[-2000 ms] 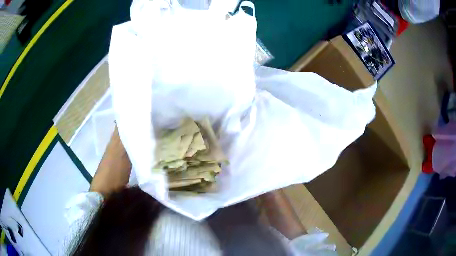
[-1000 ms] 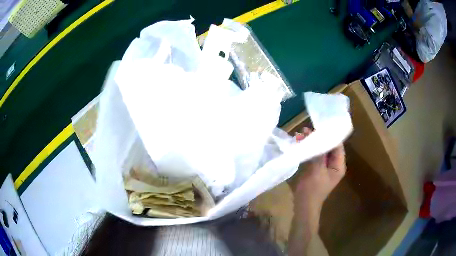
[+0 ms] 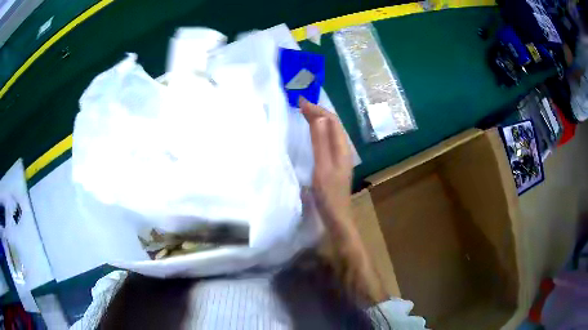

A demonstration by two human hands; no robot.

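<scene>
A large white plastic bag fills the left and middle of the view, open towards me. Tan liner scraps lie in the bag near its close rim. My right hand is to the right of the bag, fingers extended, with the fingertips at the near edge of a small blue bin. I see no grip on the bin. A pale scrap lies in the bin. My left hand is hidden by the bag; only the left sleeve shows at the lower left.
A clear packet of adhesive sheets lies on the green bench. An open cardboard carton stands at the right. White mats lie at the left. Dark and blue items sit at the upper right.
My right hand has moved from the bag's right rim forward to the blue bin, which now shows. The bag has moved left and its right side no longer spreads over the carton.
</scene>
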